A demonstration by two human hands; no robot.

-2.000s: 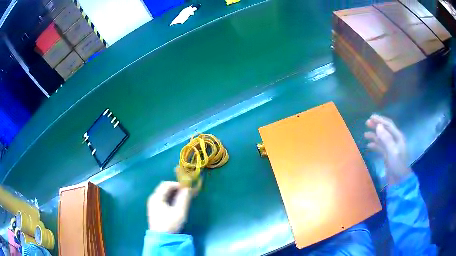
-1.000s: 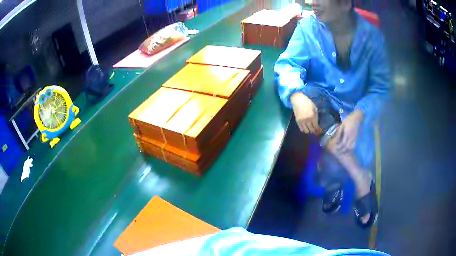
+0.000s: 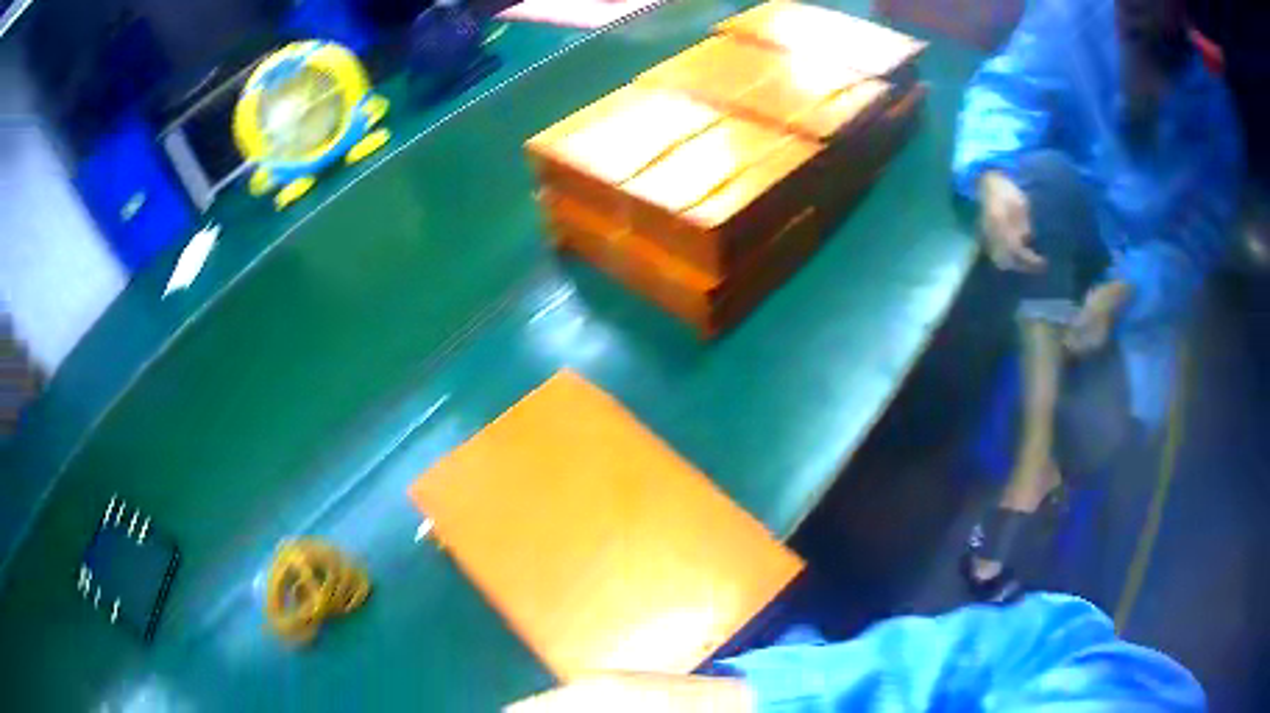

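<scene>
An orange fixture plate [image 3: 606,529] lies flat on the green surface near the lower middle. My right hand [image 3: 634,694] is at the bottom edge, at the plate's near side. It is blurred and mostly cut off, so its fingers and grip cannot be made out. Its light blue sleeve [image 3: 961,662] runs off to the right. My left hand is out of the picture. A tangled pile of yellow rubber bands [image 3: 316,591] lies left of the plate. A black-bordered panel [image 3: 130,568] with pale tabs lies farther left.
Banded orange stacks [image 3: 683,153] stand beyond the plate. A person in a blue smock [image 3: 1100,181] sits at the right, beyond the surface's edge. A yellow and blue desk fan [image 3: 302,119] and a small white cloth or paper [image 3: 191,261] are at the far side.
The view has swung back left and down since a second ago, bringing the rubber bands and panel into view again. Part of my right hand now shows at the plate's near side.
</scene>
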